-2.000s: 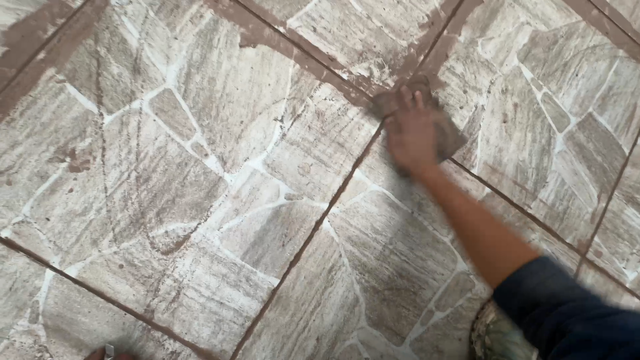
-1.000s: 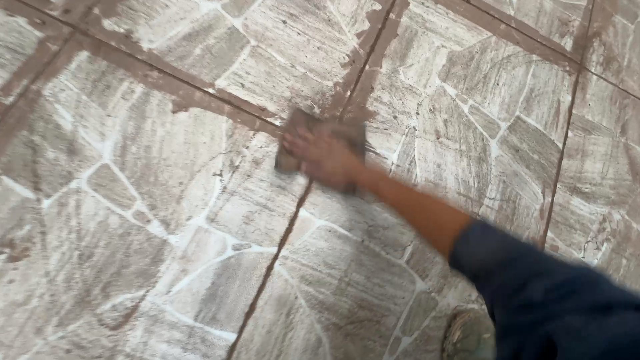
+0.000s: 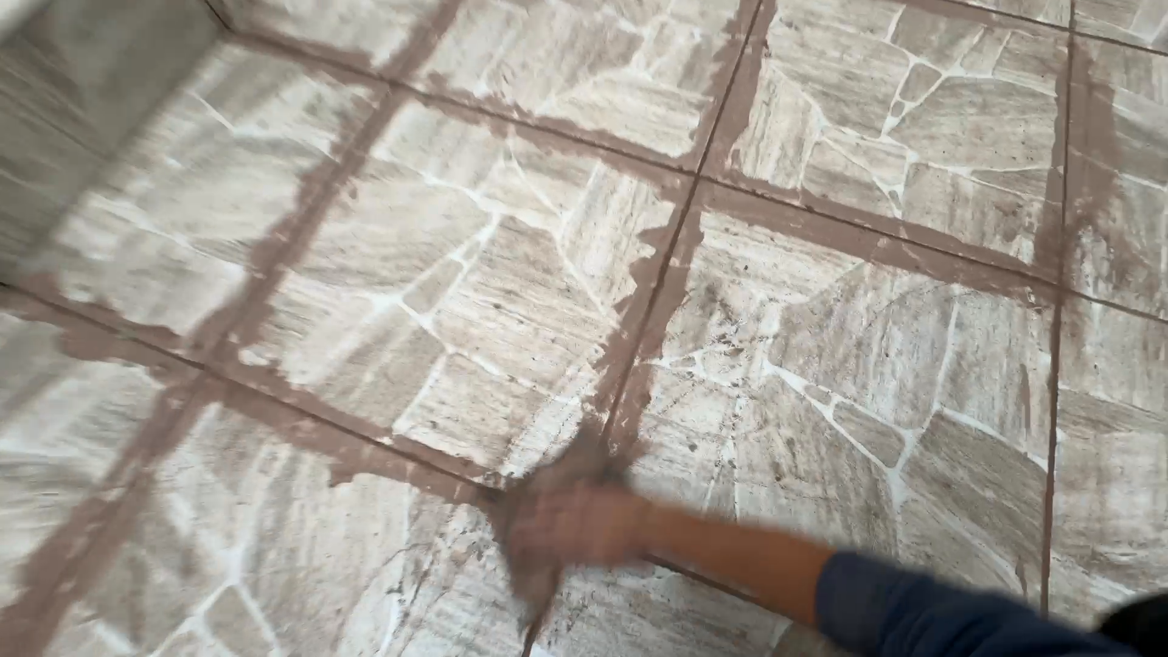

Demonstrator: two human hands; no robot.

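Note:
My right hand presses a dirty, dark cloth against the stone-patterned floor tiles, at a spot where the joints cross. Both hand and cloth are blurred by motion. Brown grout lies in wide, ragged bands along the joints above and to the left of the hand. Below the hand, the joint shows as a thin dark line with little residue at its sides. My left hand is outside the view.
At the top left a grey tiled surface meets the floor along a slanting edge. A dark object shows at the bottom right corner. Further grout-smeared joints run along the right.
The view has shifted strongly, bringing more grout-covered joints and the grey surface into sight. My right hand stays on the cloth around the joint crossing.

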